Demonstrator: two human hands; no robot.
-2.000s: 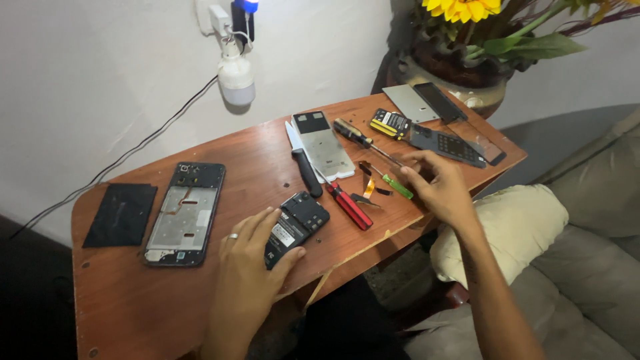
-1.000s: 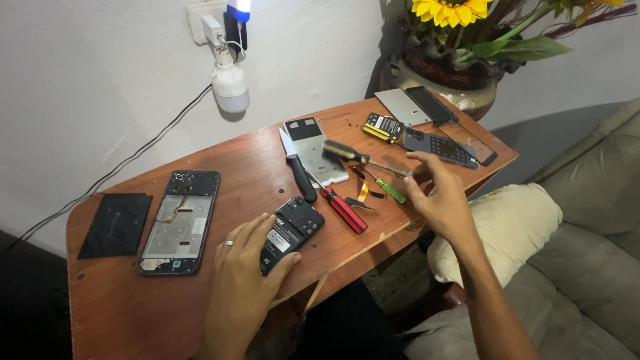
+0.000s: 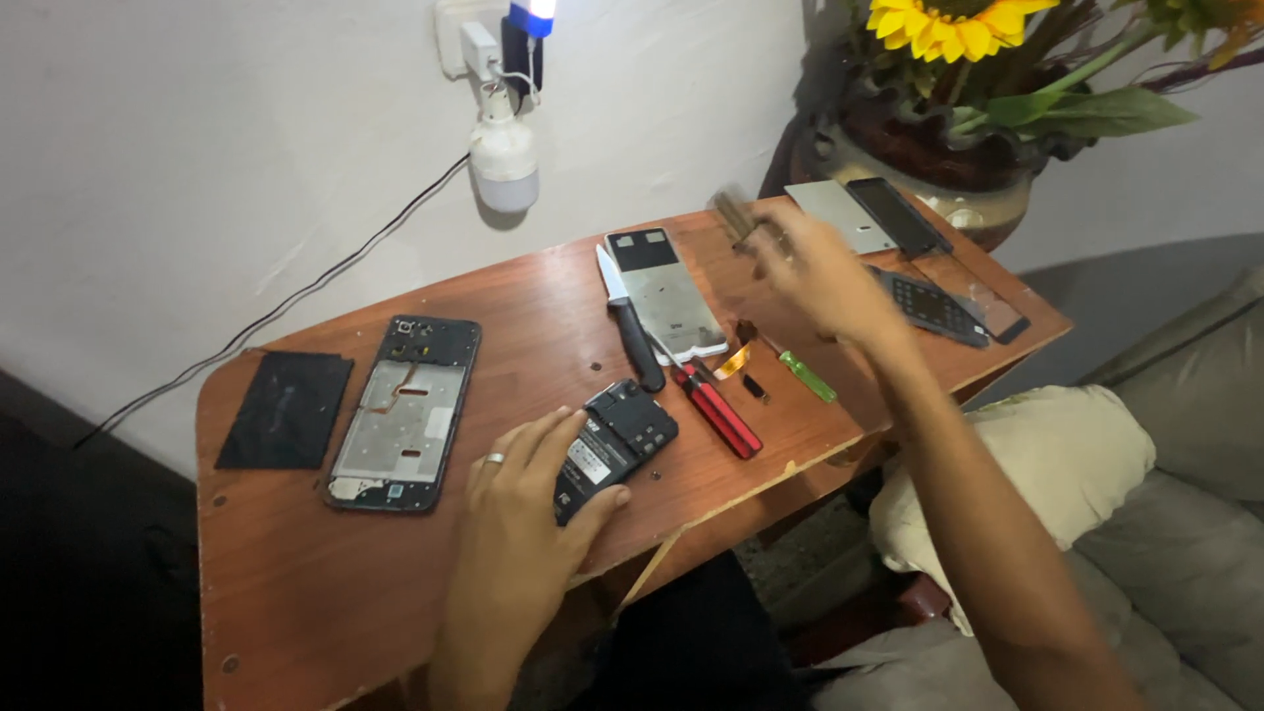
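My left hand grips the near end of a small black phone body with its battery label facing up, resting on the wooden table. My right hand is raised over the table's back right part, its fingers on a blurred screwdriver. Between the hands lie a black-handled knife, partly over a silver phone panel, a red-handled tool, an orange flex cable and a green-handled screwdriver.
An opened phone frame and a black flat panel lie at left. Phone parts and a dark phone lie at right. A plant pot stands behind the table's right end; a cushion lies beside it.
My right hand has moved up and back from near the green screwdriver, carrying the screwdriver. My left hand stays on the black phone body.
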